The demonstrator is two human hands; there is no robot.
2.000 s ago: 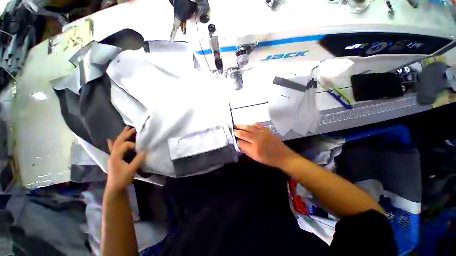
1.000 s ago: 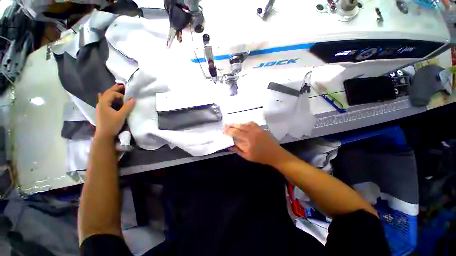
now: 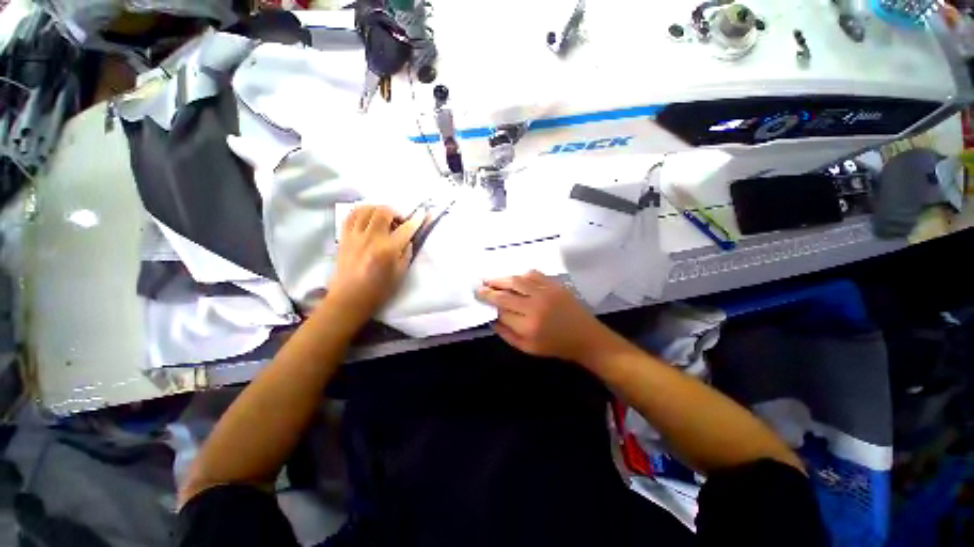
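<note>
A light panel (image 3: 304,198) lies on the table, reaching the presser foot and needle (image 3: 493,190) of the white sewing machine (image 3: 598,102). A dark grey panel (image 3: 203,176) lies at its left. My left hand (image 3: 374,253) is on the light panel left of the needle, fingers bent over the pocket piece (image 3: 347,211), most of which it hides; a dark strip shows at its fingertips. My right hand (image 3: 532,313) rests with bent fingers on the light panel's edge near the table's front. Whether the fingers pinch the cloth is unclear.
Right of the needle lie a small curved panel (image 3: 609,240) with a dark strip, pens (image 3: 709,228), a flat black rectangle (image 3: 787,203) and a grey scrap (image 3: 904,193). A blue crate (image 3: 854,486) with cloth stands at lower right. Scissors-like metal parts (image 3: 368,90) hang left of the needle.
My left hand has moved right from the panel's left side onto the pocket piece. The light panel has shifted up toward the machine since the earliest frame. My right hand has moved slightly down and left.
</note>
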